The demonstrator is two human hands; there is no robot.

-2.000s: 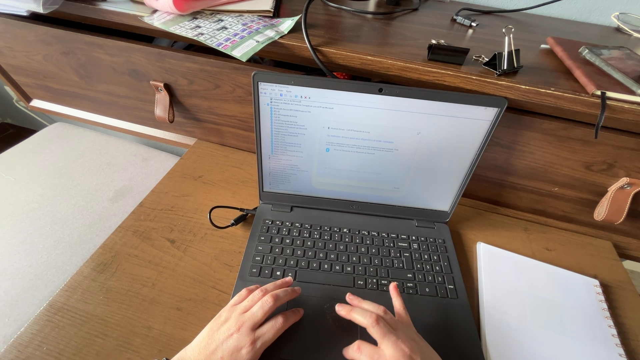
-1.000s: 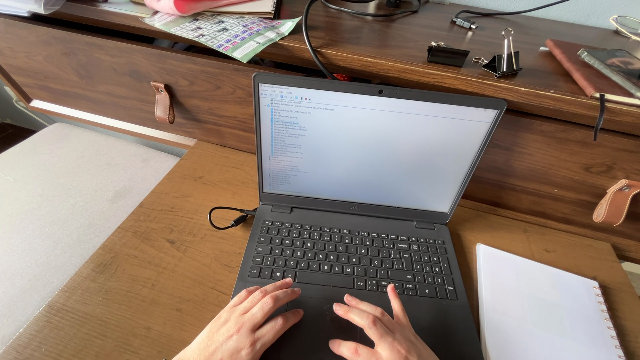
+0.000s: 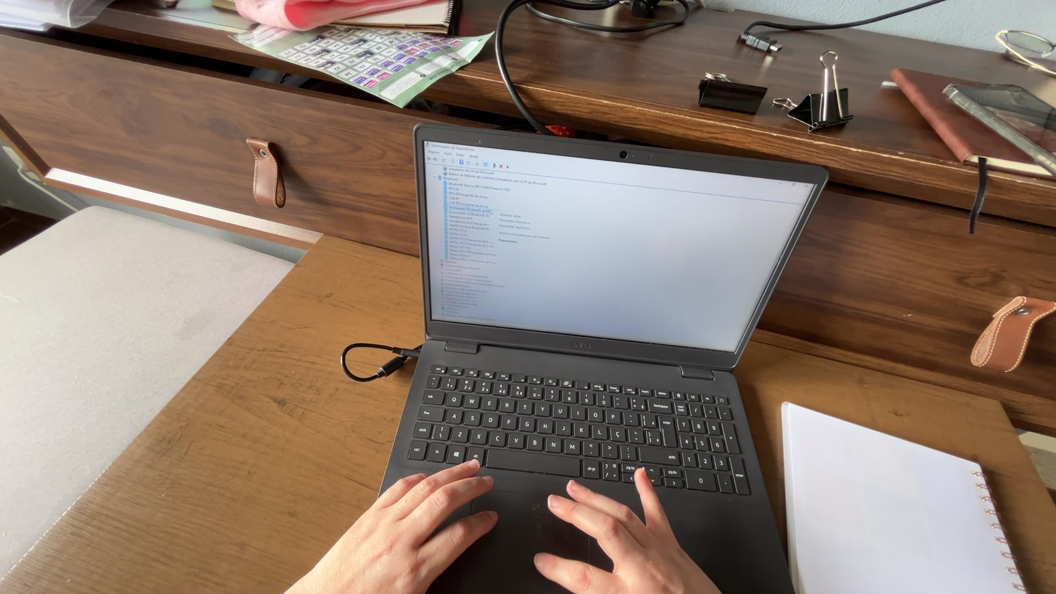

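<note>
A black Dell laptop point(image 3: 594, 363) stands open on a wooden board. Its screen point(image 3: 610, 247) shows a list in a window, with a small menu beside the list. My left hand point(image 3: 412, 524) rests on the palm rest left of the touchpad point(image 3: 544, 520), fingertips just below the bottom key row, holding nothing. My right hand point(image 3: 623, 536) lies over the right part of the touchpad with its fingers spread and nothing in it; one finger reaches up by the arrow keys. A black cable point(image 3: 384, 367) is plugged into the laptop's left side.
Right of the laptop lies a white spiral notebook point(image 3: 891, 503). The dark wooden desk behind holds binder clips point(image 3: 733, 93), a cable plug point(image 3: 761, 41), a brown notebook point(image 3: 936, 107) and a printed sheet point(image 3: 371, 62). Leather pulls point(image 3: 266, 173) hang from the drawer front. A pale padded surface point(image 3: 124, 330) is at left.
On the screen, a dialog two seconds ago gave way to the plain list, and a small menu now shows beside it. The right hand's fingers have shifted slightly on the touchpad; the left hand stays put.
</note>
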